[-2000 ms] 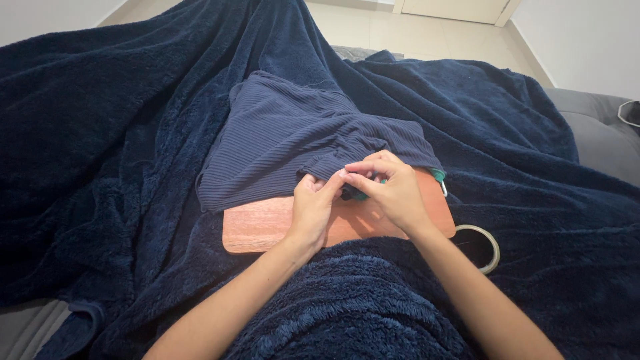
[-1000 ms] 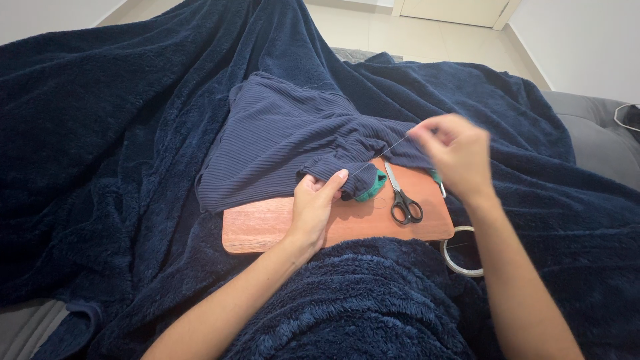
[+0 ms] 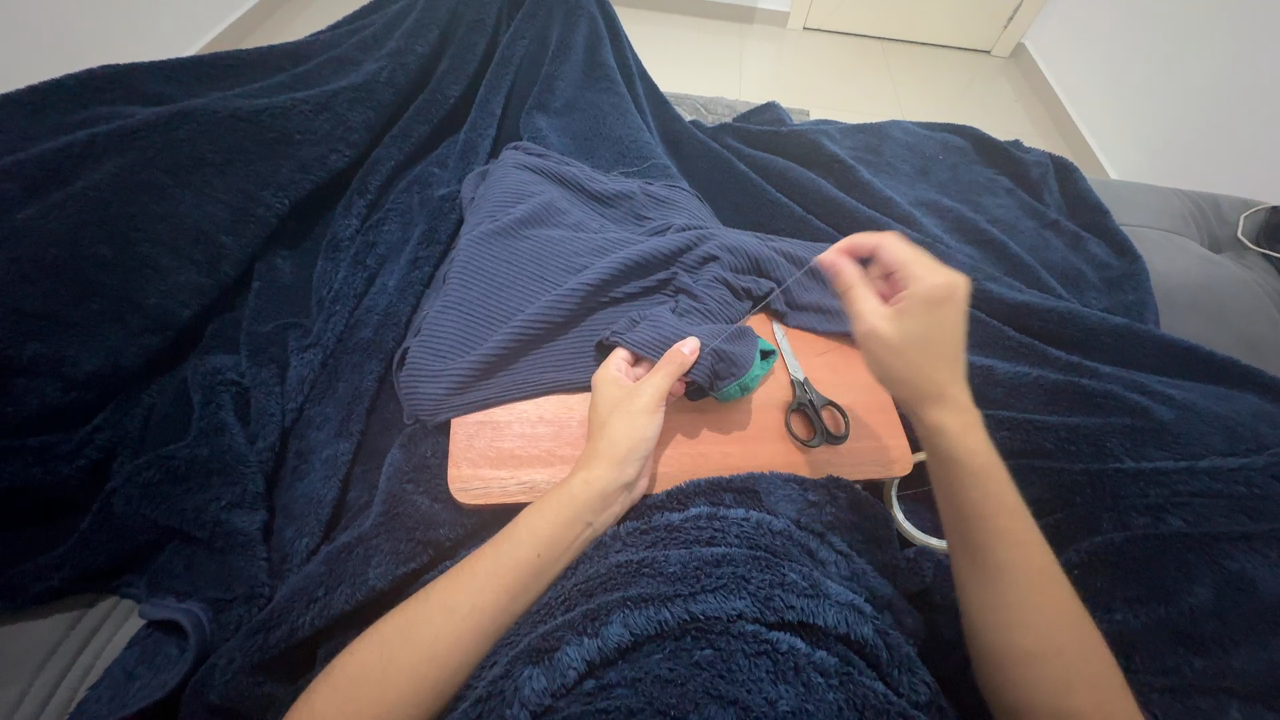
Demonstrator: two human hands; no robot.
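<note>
A blue ribbed garment (image 3: pixel 560 270) lies partly over a reddish wooden board (image 3: pixel 520 450). My left hand (image 3: pixel 635 405) pinches the garment's near edge between thumb and fingers. Right of that hand, a piece of green fabric (image 3: pixel 750 375) shows at the garment's edge. My right hand (image 3: pixel 895 310), somewhat blurred, is raised above the board's right side and pinches a thin thread (image 3: pixel 785 285) that runs down to the garment near my left hand. Whether a needle is between those fingertips cannot be told. Scissors with black handles (image 3: pixel 817 412) rest on the board between the two hands.
A dark blue plush blanket (image 3: pixel 800 600) spreads under and around the board. A pale ring-shaped object (image 3: pixel 905 525) sits by the board's right end, partly behind my right forearm. A grey cushioned seat (image 3: pixel 1190 250) shows at the right; tiled floor (image 3: pixel 720 60) and a door (image 3: pixel 920 20) lie beyond.
My right hand, beside my left hand two seconds ago, has moved up and right, with thread stretched from the garment. The scissors, hidden at first, now show. My left hand has stayed in place.
</note>
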